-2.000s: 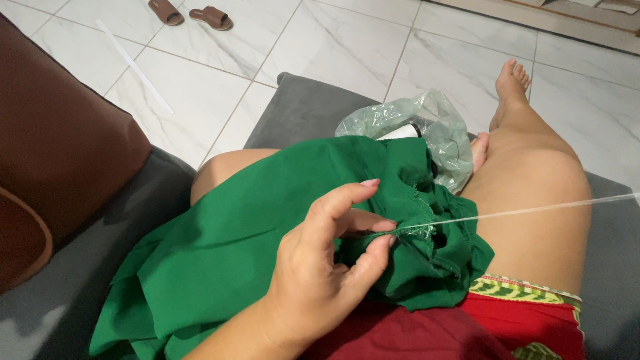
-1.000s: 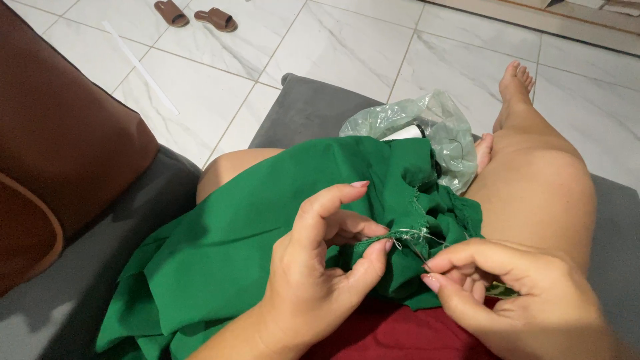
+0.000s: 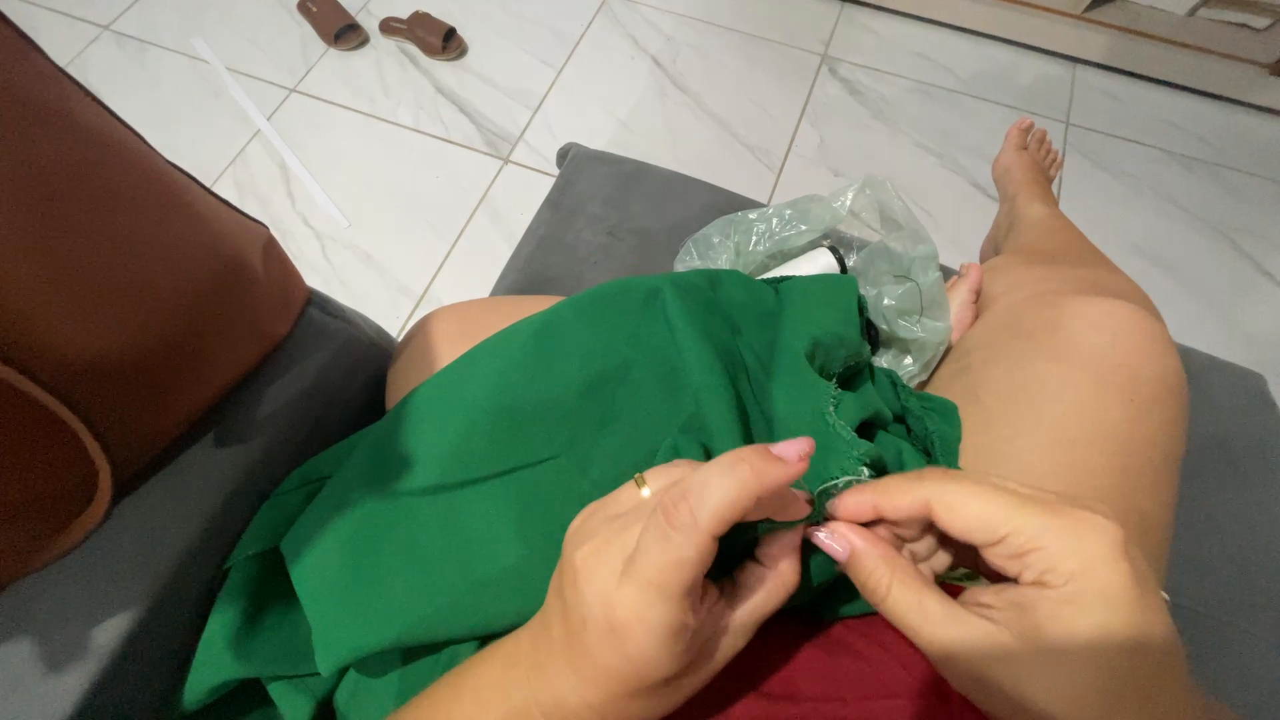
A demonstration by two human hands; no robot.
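Green fabric (image 3: 520, 440) lies across my lap, with a frayed, gathered edge on its right side. My left hand (image 3: 690, 560), a gold ring on one finger, pinches that edge between thumb and fingers. Right beside it, my right hand (image 3: 980, 580) has its thumb and index fingertips together at the cloth, almost touching the left fingertips. Whether a needle sits between them cannot be made out. White thread (image 3: 845, 484) loops over the edge just above the right fingertips.
Beyond the fabric, a clear plastic bag (image 3: 905, 290) holds a white spool (image 3: 805, 263) on the grey cushion (image 3: 620, 215). A brown bag (image 3: 130, 270) stands at the left. Brown sandals (image 3: 425, 35) and a white strip (image 3: 270, 130) lie on the tiled floor.
Two seconds ago a taut thread ran off to the right and my right hand was out of view. It came in to the cloth, and its fingertips are now closer to my left hand.
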